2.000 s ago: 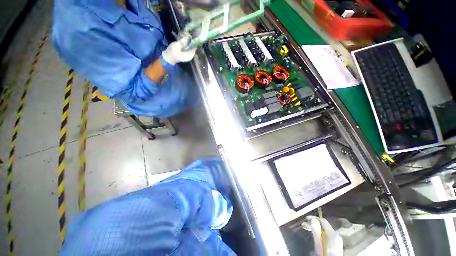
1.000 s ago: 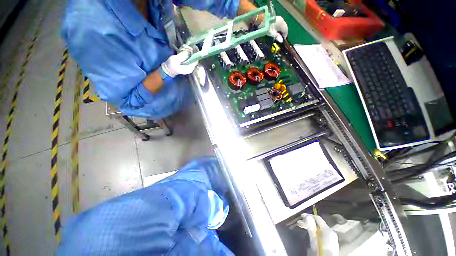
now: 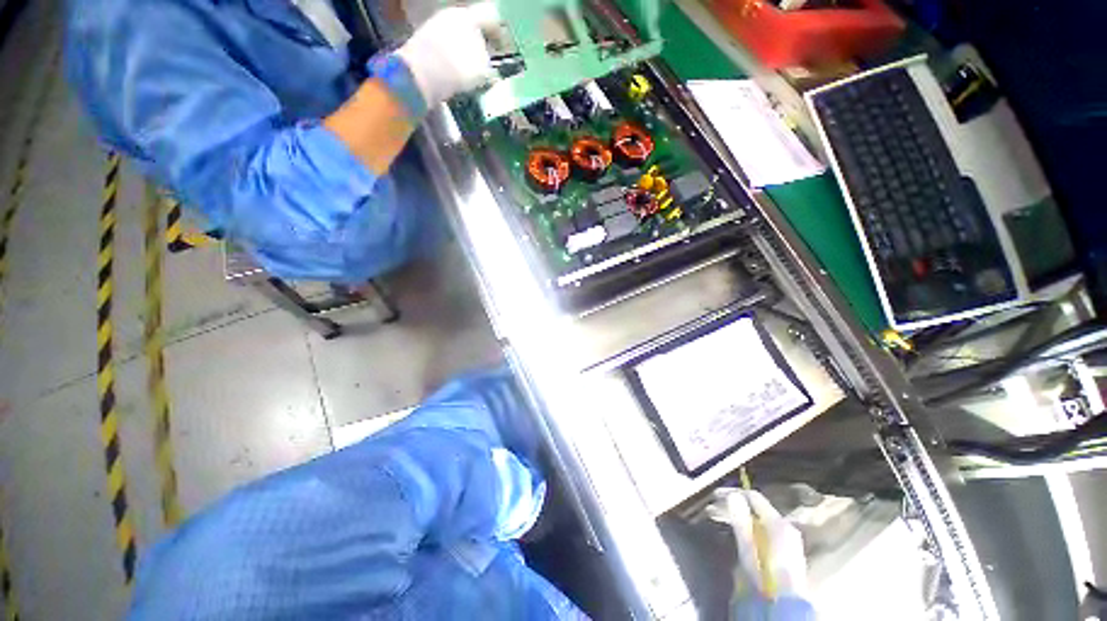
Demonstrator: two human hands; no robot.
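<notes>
My right hand [image 3: 767, 543], in a white glove, is at the bottom right, closed around a thin yellow stick [image 3: 759, 524] that points up the picture. A black-framed instruction sheet [image 3: 716, 394] lies flat in the line just above it. A populated green circuit board [image 3: 571, 218] sits in a dark carrier further up, with three copper-red rings in a row. A blue sleeve [image 3: 328, 528] reaches in from the bottom left; its end is overlit and dark-edged, and I cannot make out my left hand there.
Another person's white-gloved hand [image 3: 449, 55] is at a pale green frame [image 3: 540, 61] over the board's far end. Metal conveyor rails [image 3: 795, 322] run beside the board. A keyboard [image 3: 910, 188], white papers [image 3: 753, 131] and a red bin [image 3: 813, 30] are at right.
The pale green frame has tilted and blurred, and the other person's near hand has moved up the picture. The whole scene has shifted slightly left and up. My right hand still holds the stick.
</notes>
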